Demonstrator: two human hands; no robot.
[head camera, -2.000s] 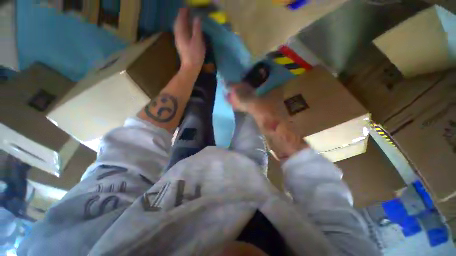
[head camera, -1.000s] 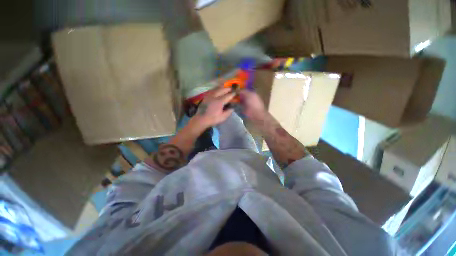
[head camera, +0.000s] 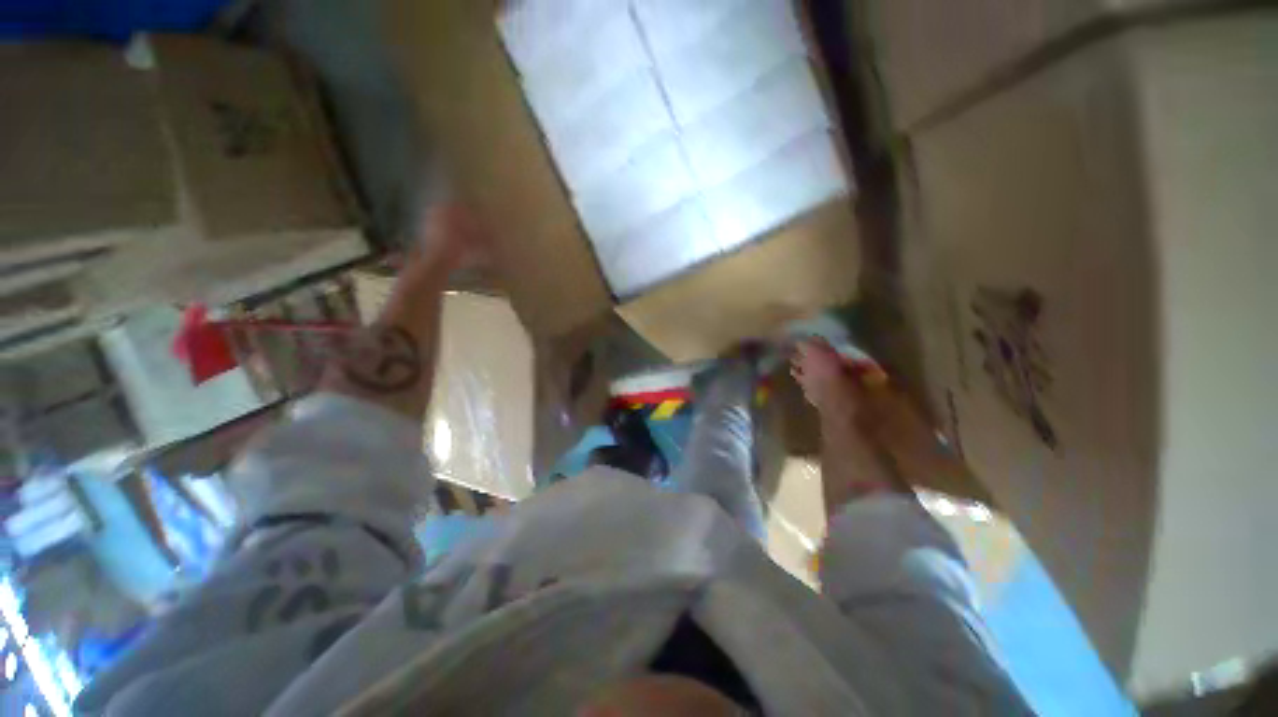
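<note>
An open brown carton (head camera: 750, 287) lies in front of me, its flaps folded outward. White inner boxes (head camera: 680, 133) fill it in tight rows. My left hand (head camera: 451, 235) is blurred beside the left flap (head camera: 491, 154); whether it touches or grips the flap cannot be told. My right hand (head camera: 823, 371) is just below the near flap, to the right, with its fingers bent. A small greyish blur lies by its fingertips; whether the hand holds something is unclear. No tape gun can be made out.
A large brown carton with a dark printed logo (head camera: 1016, 350) stands close on the right. Closed cartons (head camera: 252, 154) are stacked at the upper left. A taped carton (head camera: 479, 399) lies below my left hand. Hazard tape (head camera: 659, 404) and blue floor show near my feet.
The view has turned, and the open carton with white boxes has come into sight. My hands, earlier together at the orange and blue tape gun, are now wide apart.
</note>
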